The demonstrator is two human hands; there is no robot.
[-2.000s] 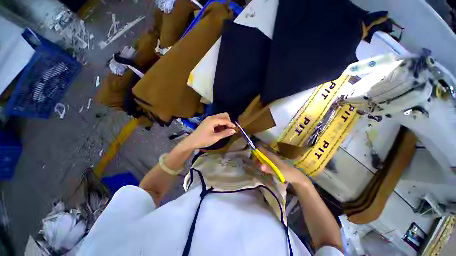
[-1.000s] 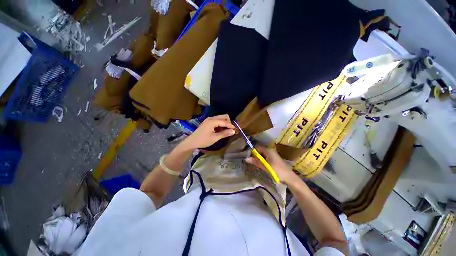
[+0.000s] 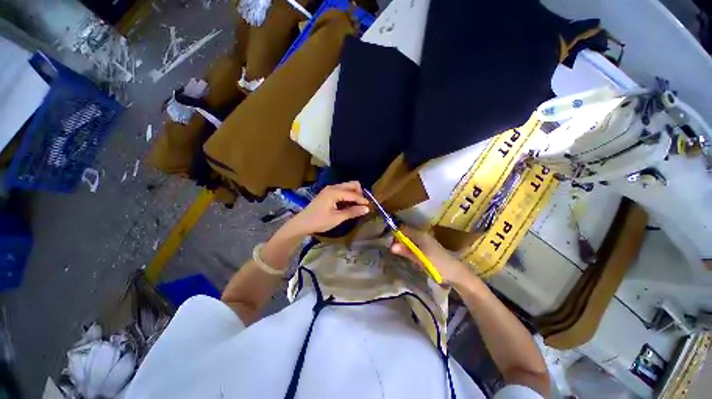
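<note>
My right hand [image 3: 425, 255] holds yellow-handled scissors [image 3: 415, 252], their silver blades pointing up and left to the fingertips of my left hand. My left hand [image 3: 337, 209] pinches the edge of a brown cut piece [image 3: 406, 187] at my lap; the exact grip is hidden by the fingers. Dark navy cut pieces [image 3: 484, 86] spread from there up over the white table. The blades look nearly closed. A beige apron [image 3: 359, 273] lies under both hands.
A sewing machine [image 3: 617, 140] stands at right, with yellow tape [image 3: 500, 243] on the table edge. Curved brown pieces [image 3: 601, 288] are stacked at lower right. Brown bundles [image 3: 269, 117] lie upper left by a blue crate. Another blue crate [image 3: 66, 125] is at far left.
The scissors and my right hand have shifted only slightly. My left hand stays at nearly the same place on the cloth. The view has moved a little.
</note>
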